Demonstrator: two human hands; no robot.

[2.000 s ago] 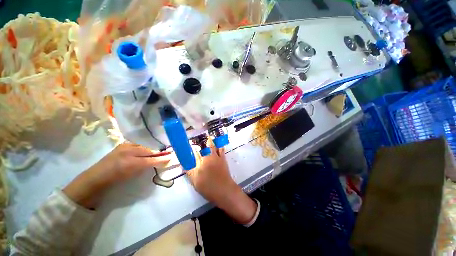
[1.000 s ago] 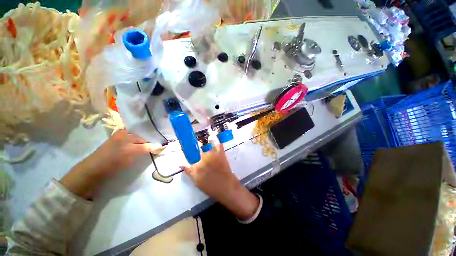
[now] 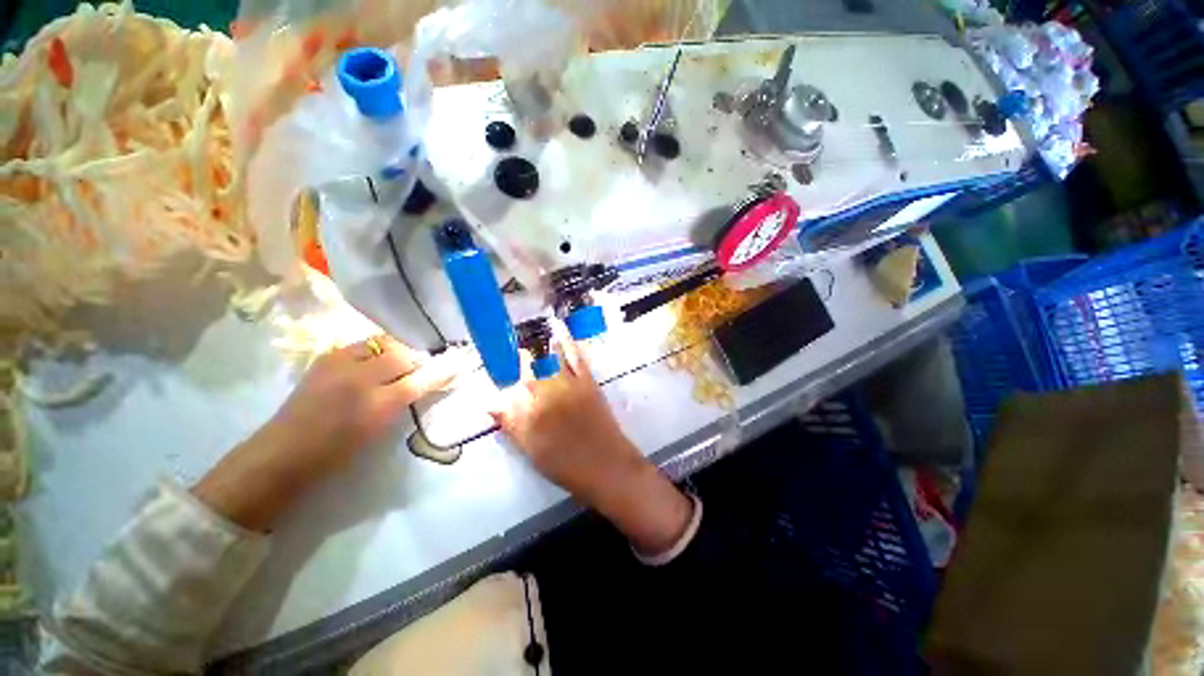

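The white sewing machine (image 3: 621,198) stands across the table, with a long blue bar (image 3: 482,314) at its needle end and two blue knobs beside it. My left hand (image 3: 330,416) lies on the table left of the blue bar, its fingertips in the brightly lit needle area. My right hand (image 3: 568,429) is just right of and below the bar, its fingertips by the knobs. The glare and the bar hide the fingertips, so I cannot tell whether either hand holds fabric. Pale fabric strips (image 3: 119,145) with orange patches are heaped at the left.
A dark flat rectangle (image 3: 774,330) lies beside loose yellow-orange rings (image 3: 706,310). A red-rimmed dial (image 3: 758,233) is on the machine front. A clear plastic bag (image 3: 495,46) drapes behind the machine head. A brown cardboard box (image 3: 1056,528) and blue crates (image 3: 1122,317) are at the right.
My left hand has moved right, nearer the blue bar, than one second ago. My right hand stays by the knobs, slightly shifted. The camera view has shifted a little.
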